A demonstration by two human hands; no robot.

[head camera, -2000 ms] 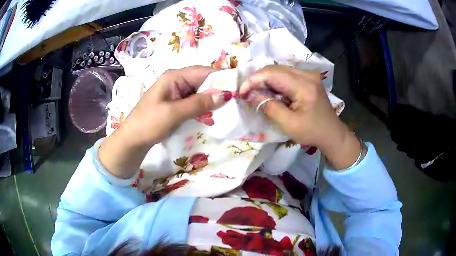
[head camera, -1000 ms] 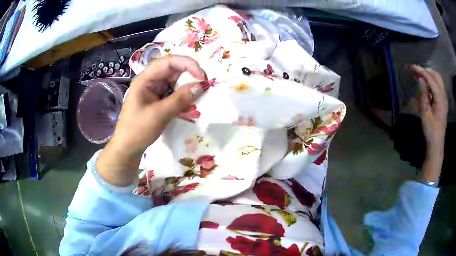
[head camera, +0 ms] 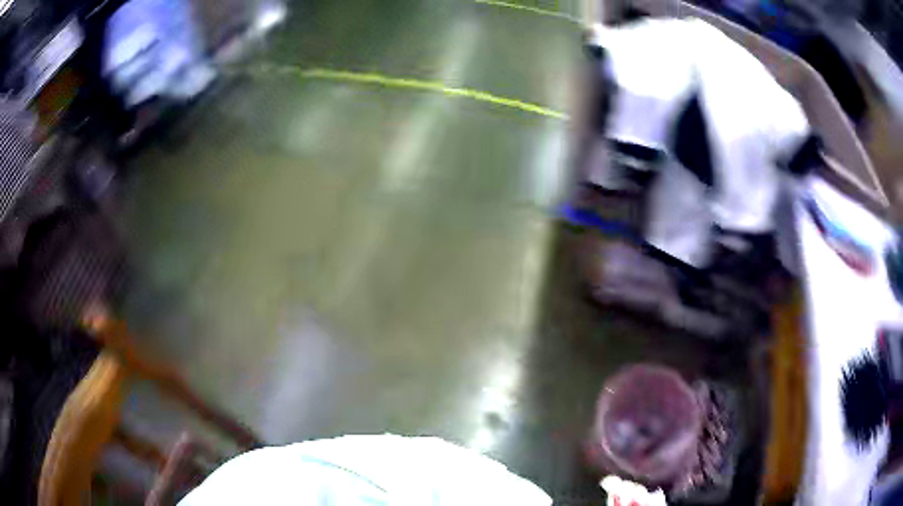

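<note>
Neither of my hands is in the picture. A small scrap of the floral garment [head camera: 631, 491], white with a little red, shows at the bottom edge just below the pink bin; the rest of it is out of view. A large pale, overexposed light-blue or white sleeve or shoulder [head camera: 376, 472] fills the bottom middle. The frame is blurred.
A pink round bin [head camera: 649, 420] stands at lower right beside small spools [head camera: 711, 440]. A white-covered table [head camera: 842, 296] runs along the right, with a black spiky thing [head camera: 864, 398]. White and black cloth [head camera: 693, 128] hangs at upper right. Wooden chair parts [head camera: 89, 425] are lower left.
The view has swung far to the left over the green floor. The lap, most of the garment and both hands have left the picture. Earlier, my left hand pinched the cloth and my right hand moved away.
</note>
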